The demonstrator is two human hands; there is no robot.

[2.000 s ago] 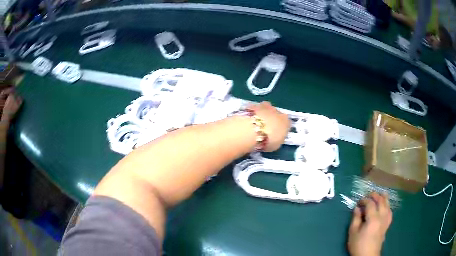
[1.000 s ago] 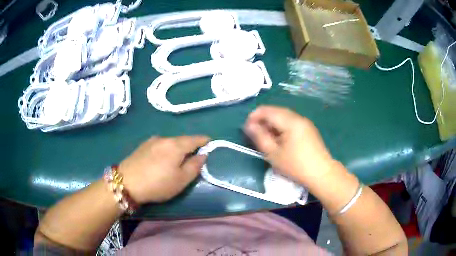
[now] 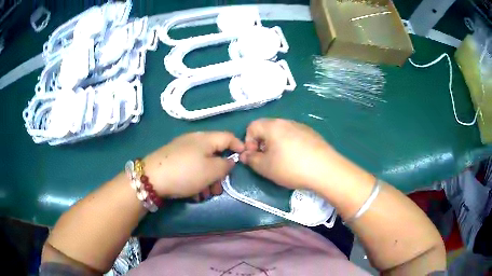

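A white plastic frame (image 3: 315, 208) lies tilted at the bench's near edge, its round disc end at the right. My left hand (image 3: 186, 164) pinches the frame's rounded left end, where a tiny pale bit shows at the fingertips. My right hand (image 3: 283, 153) has its fingertips together against that same end, meeting my left fingertips. Whether a thin rod is between the right fingers cannot be seen. My right hand and forearm cover the frame's upper side. A loose pile of thin silvery rods (image 3: 349, 81) lies beyond my right hand.
Three laid-out frames (image 3: 216, 110) stand in a row ahead. Heaped white frames (image 3: 86, 110) lie at left. An open cardboard box (image 3: 372, 53) with a few rods, a white cord (image 3: 452, 97) and a yellow wrapped bundle (image 3: 477, 81) are at right. A single rod (image 3: 316, 116) lies near the pile.
My right hand has moved left from above the frame's disc side to its rounded end and met my left fingertips. That end is raised slightly. The view has shifted a little.
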